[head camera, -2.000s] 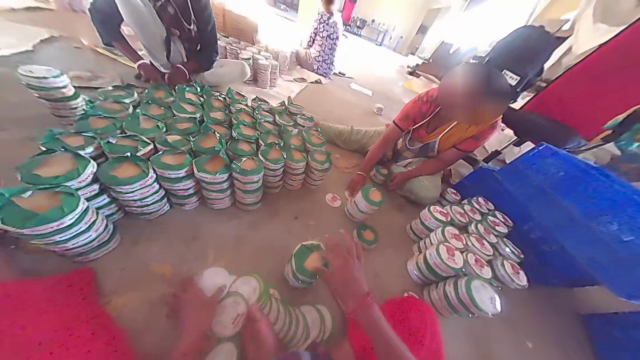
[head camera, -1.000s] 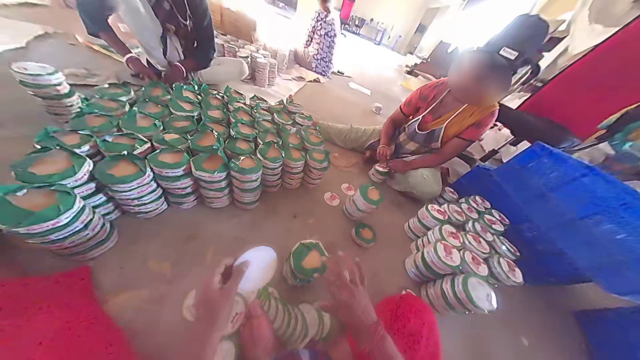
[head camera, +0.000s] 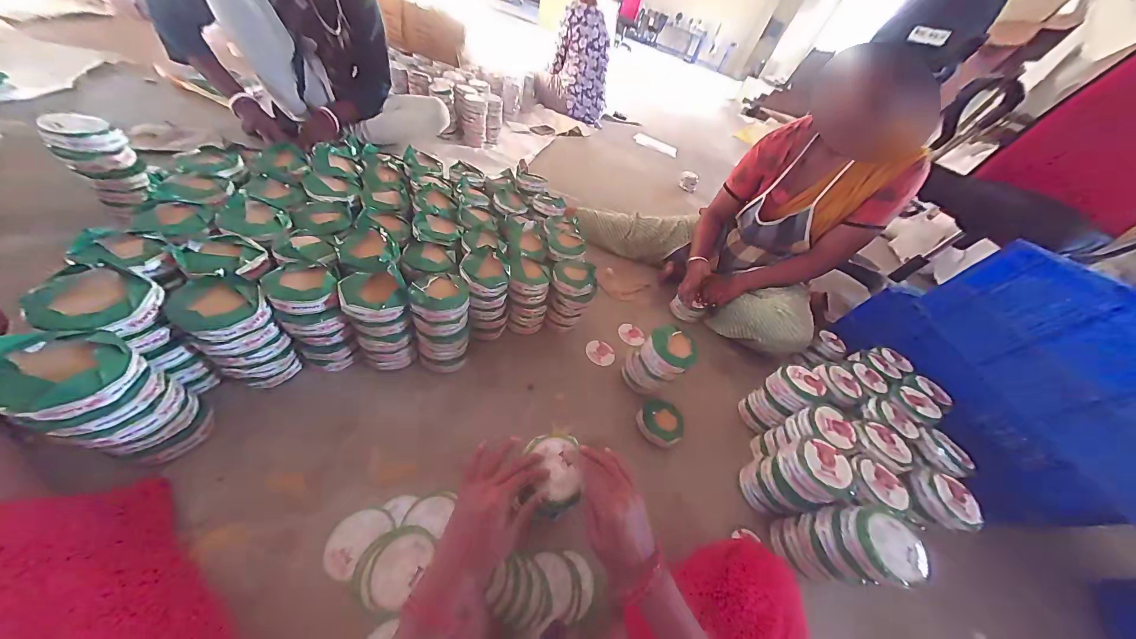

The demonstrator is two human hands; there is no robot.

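Note:
A round white printed disc (head camera: 559, 468) lies on top of a small round pack with a green edge, between my two hands. At its left side, my left hand (head camera: 497, 497) rests with the fingers spread along the rim. My right hand (head camera: 619, 506) touches the right rim, fingers bent. Under and beside my wrists is a row of round discs with green edges (head camera: 541, 586), partly hidden by my forearms. Loose round white discs (head camera: 395, 568) lie on the floor left of my left forearm. Right of my hands sits a single green-rimmed round pack (head camera: 660, 422).
Many stacks of green-topped round packs (head camera: 373, 293) fill the left. A short stack (head camera: 661, 355) stands ahead. Finished-looking stacks (head camera: 825, 461) stand at right beside blue crates (head camera: 1029, 373). A co-worker (head camera: 799, 204) sits at the right holding a pack; another person (head camera: 302, 80) sits behind the left stacks.
My left hand has brought a white disc from the left onto the green-topped pack, and my right hand has closed in on its other side. The co-worker at right has moved their hands off the short stack.

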